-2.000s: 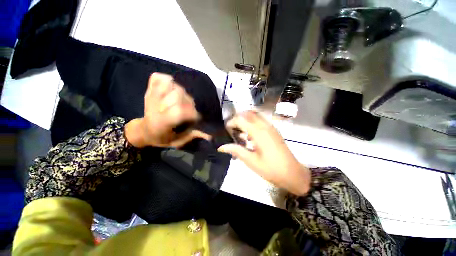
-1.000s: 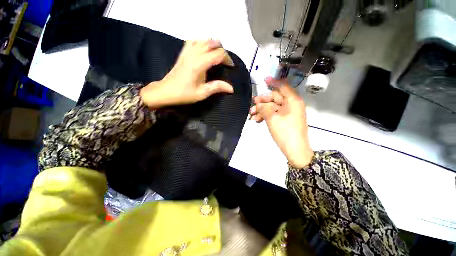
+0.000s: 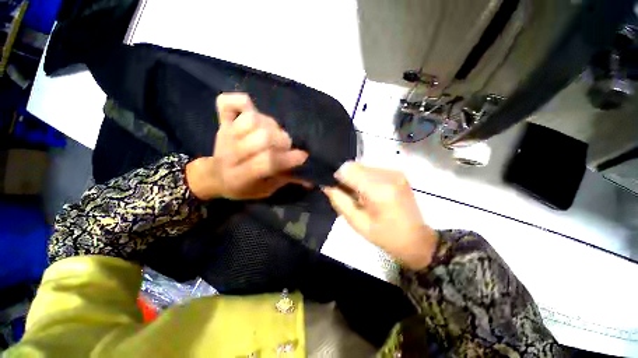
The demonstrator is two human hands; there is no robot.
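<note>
The large black mesh panel (image 3: 259, 248) lies on the table left of the machine, its rounded corner towards the needle area. A camouflage strip (image 3: 290, 222) shows on it below my hands, and more of it shows at the left. My left hand (image 3: 255, 150) is closed over the panel, fingers curled on black fabric. My right hand (image 3: 381, 206) pinches the panel's right edge between thumb and fingers. Both hands are slightly blurred, and the exact fold they hold is hidden. The panel edge is clear of the presser foot (image 3: 417, 122).
The sewing machine head (image 3: 448, 42) stands at the upper right. A white round knob (image 3: 472, 154) and a flat black rectangle (image 3: 548, 166) are right of the needle. Black pieces (image 3: 87, 31) lie at the far left of the table. A clear plastic bag (image 3: 171, 287) is at the lap.
My right hand has come down from beside the needle and taken hold of the panel's edge. My left hand has gone from spread on the panel to closed on it. The view has shifted.
</note>
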